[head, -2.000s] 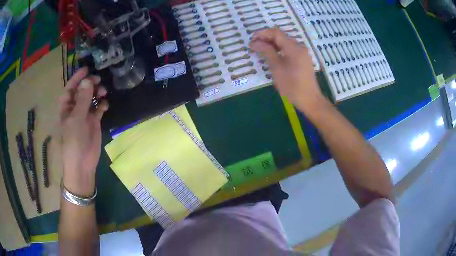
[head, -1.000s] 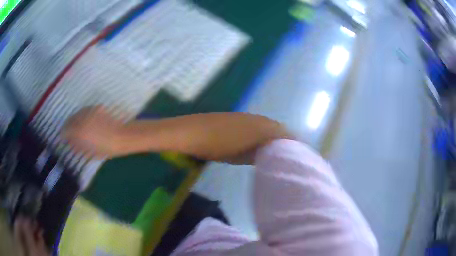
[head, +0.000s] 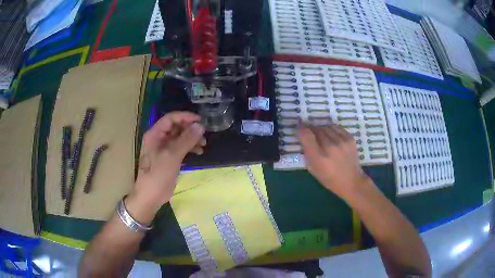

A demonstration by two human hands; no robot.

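Note:
The hand press with its red handle (head: 204, 40) stands at the back centre. Its round silvery nest (head: 219, 118) sits low on the black base plate (head: 228, 151). My left hand (head: 172, 136) is beside the nest on its left, fingers bent together; whether it holds a small part cannot be told. My right hand (head: 330, 155) is over the lower left part of the near component tray (head: 334, 108), fingers pointing down and slightly blurred; its fingertips are unclear. The tray holds rows of thin parts with rounded ends. Several dark ridged sticks (head: 77, 146) lie on the cardboard sheet (head: 111, 103).
Yellow sheets (head: 217, 201) lie in front of the press. A second slotted tray (head: 420, 136) is at the right, with more trays (head: 353, 21) behind. A cardboard-covered stack (head: 19, 163) is at the far left. A green label (head: 304, 240) lies near the front edge.
The view has swung right and back, now facing the bench more squarely. My left hand is again beside the nest. My right hand remains over the tray, nearer its front left corner.

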